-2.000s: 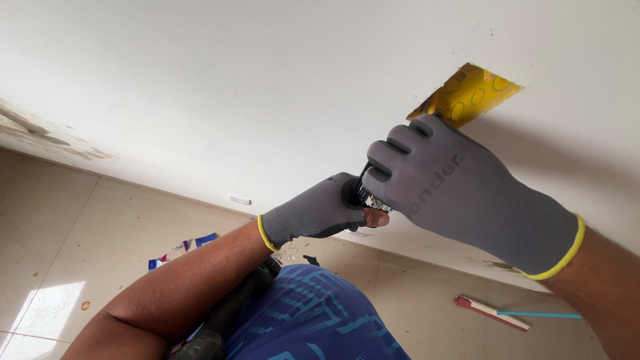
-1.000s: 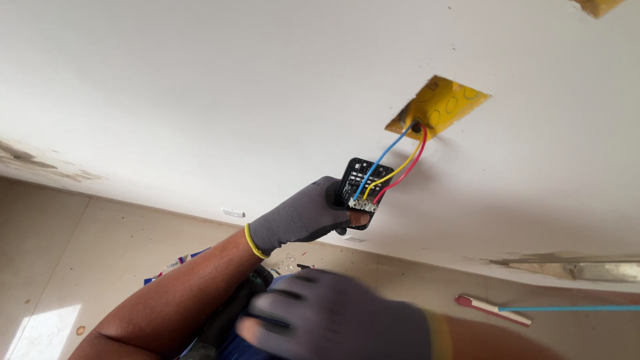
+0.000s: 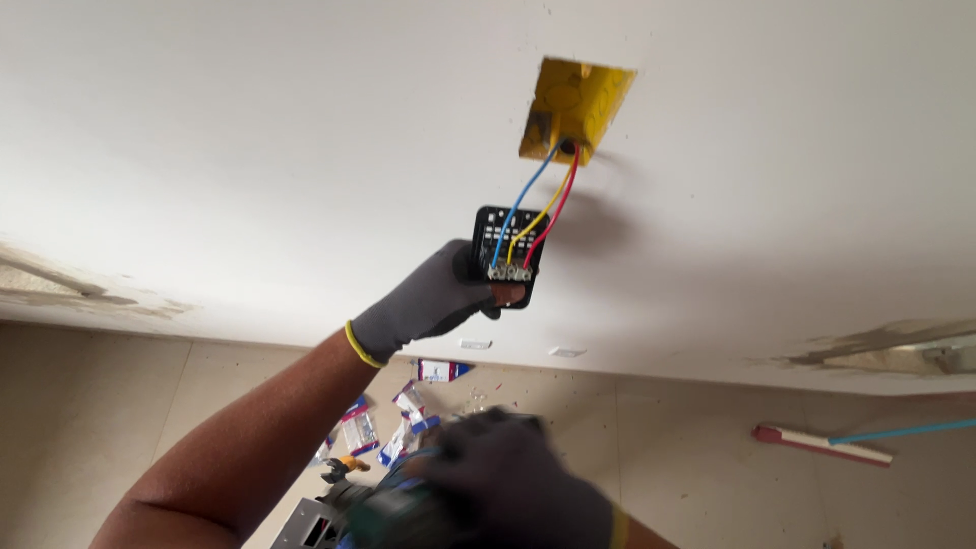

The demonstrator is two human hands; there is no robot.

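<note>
My left hand (image 3: 431, 293), in a grey glove with a bare thumb tip, holds a black electrical faceplate (image 3: 482, 232) with its back and screw terminals (image 3: 511, 272) towards me. A blue wire (image 3: 521, 196), a yellow wire (image 3: 535, 221) and a red wire (image 3: 563, 198) run from those terminals up into a yellow wall box (image 3: 564, 95) recessed in the white wall. My right hand (image 3: 511, 465), gloved too, is low in the view and blurred by motion, over a dark green and black tool (image 3: 389, 515); whether it grips the tool cannot be told.
Torn plastic packets (image 3: 360, 428) and debris lie on the tiled floor by the wall. Orange-handled pliers (image 3: 345, 467) and a grey metal-looking plate (image 3: 301, 526) are at the lower left. A broom (image 3: 823, 444) with a blue handle lies at the right. Rough wall cutouts flank the view.
My right hand has left the faceplate and moved down over the dark tool. My left hand still holds the faceplate, its wires now in sight. The view has shifted.
</note>
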